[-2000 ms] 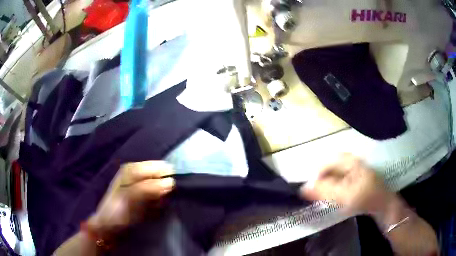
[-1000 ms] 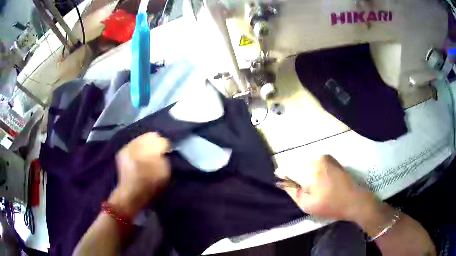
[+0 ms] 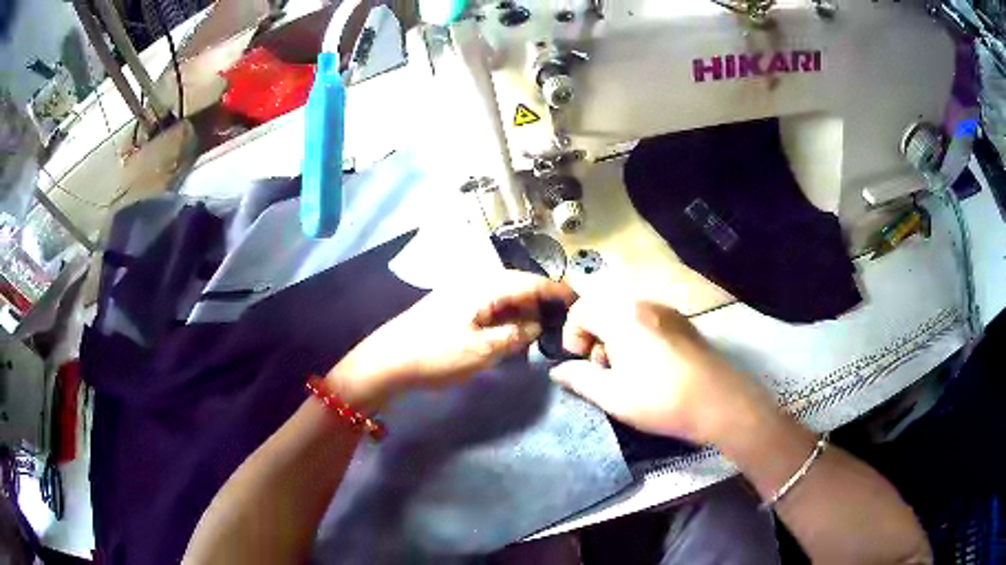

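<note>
Dark purple cloth (image 3: 221,386) lies across the table's left side, with its pale grey-blue face (image 3: 496,469) showing below my hands. My left hand (image 3: 474,326) pinches the dark edge of the cloth just in front of the needle plate (image 3: 544,254). My right hand (image 3: 640,359) faces it, fingers curled on the same dark edge. The fingertips nearly meet; whether a tool is in the right hand cannot be seen. A white piece (image 3: 425,259) lies on the cloth left of the needle area. The presser foot is hard to make out.
The cream HIKARI machine (image 3: 662,77) stands behind. A dark labelled panel (image 3: 739,232) lies on its bed at right. A bright blue lamp or handle (image 3: 323,155) hangs at left. Red cloth (image 3: 265,86) lies at the back left. A printed ruler (image 3: 871,370) runs along the front edge.
My hands have come together near the needle plate, from apart over the cloth. The cloth's near part has turned over, showing a large pale face. The view has shifted slightly.
</note>
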